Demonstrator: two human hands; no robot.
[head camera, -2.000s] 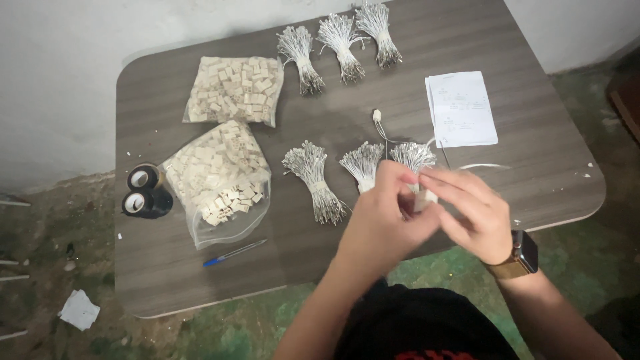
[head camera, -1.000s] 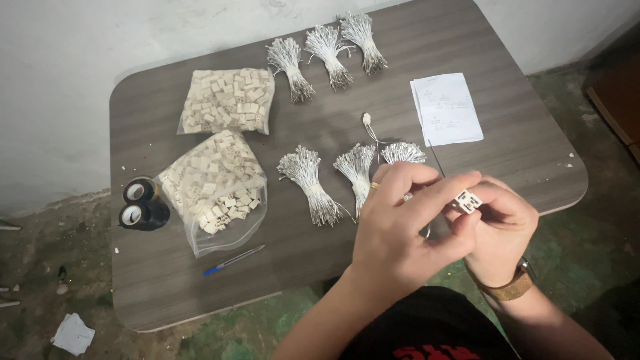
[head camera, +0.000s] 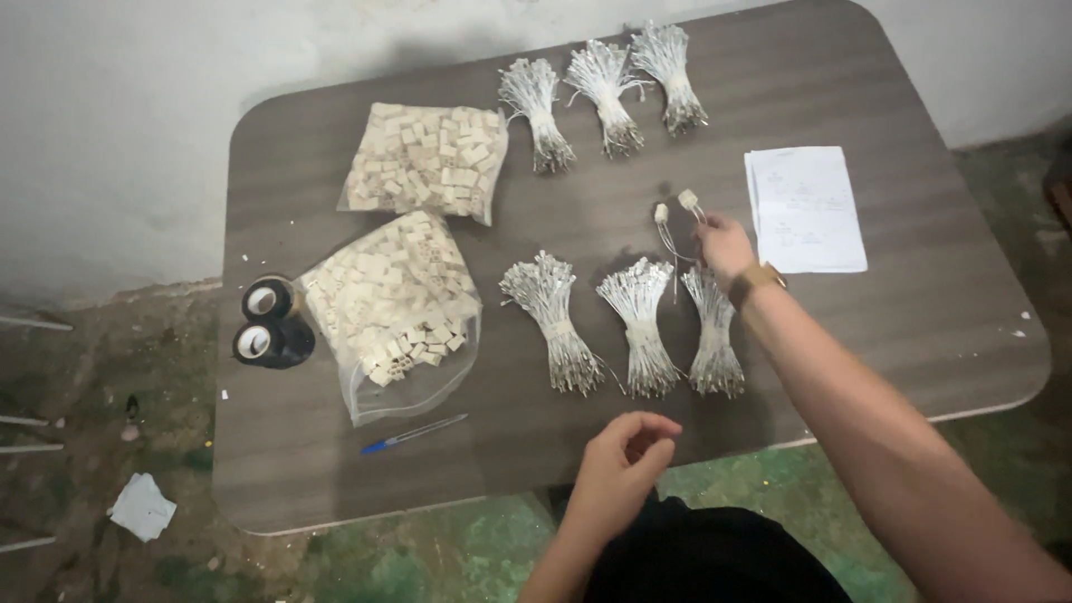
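Note:
My right hand (head camera: 722, 244) reaches over the table and grips the wires of a white plastic connector (head camera: 688, 199). Left of it lies a similar wired connector (head camera: 661, 214). Just below this hand is a tied bundle of white wires (head camera: 713, 335), with two more bundles (head camera: 643, 331) (head camera: 557, 327) to its left. My left hand (head camera: 630, 452) hangs near the table's front edge, its fingers curled apart with nothing visible between them. Three further wire bundles (head camera: 544, 117) (head camera: 610, 100) (head camera: 670, 79) lie along the back.
Two clear plastic bags of white connectors (head camera: 423, 159) (head camera: 394, 293) lie at the left. Beside them are black tape rolls (head camera: 272, 322) and a blue-capped pen (head camera: 414, 434). Papers with writing (head camera: 806, 209) rest at the right of the wooden-look table (head camera: 913, 335).
Both hands were together around a white connector; now they are apart. My right hand has moved out over the table with a wired connector, and my left hand has drawn back toward the front edge.

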